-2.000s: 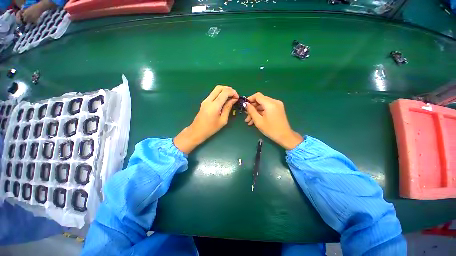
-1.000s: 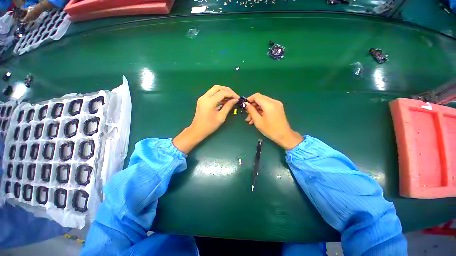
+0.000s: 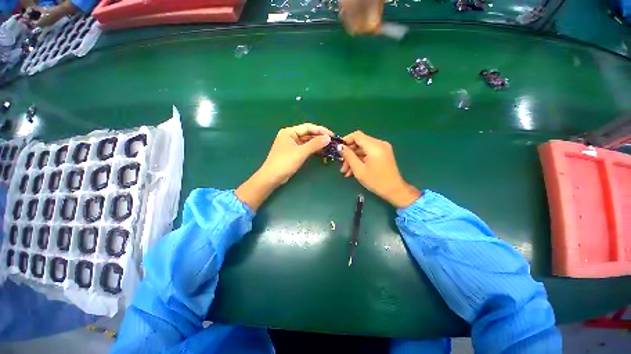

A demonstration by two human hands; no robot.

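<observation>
A small dark electronic module (image 3: 332, 150) with a yellow spot at its lower edge is held between both hands, above the green surface. My left hand (image 3: 296, 150) grips its left side with thumb and fingers. My right hand (image 3: 372, 160) grips its right side with the fingertips. The fingers hide much of the module. A thin dark pen-type tool (image 3: 357, 228) with a pale tip lies in front of my right forearm. A tiny yellowish part (image 3: 333, 225) lies to the left of the tool.
A white blister tray (image 3: 147, 200) with dark rounded pieces is at left, a pink-red foam tray (image 3: 551, 207) at right. Two dark modules (image 3: 422, 70) (image 3: 495, 79) and clear film scraps (image 3: 241, 50) lie beyond my hands. Another person's blurred hand (image 3: 362, 16) is at the far side.
The far film scraps and the right-hand module have shifted left. The module nearer the middle now lies further right than one second ago. Another person's hand has appeared at the top.
</observation>
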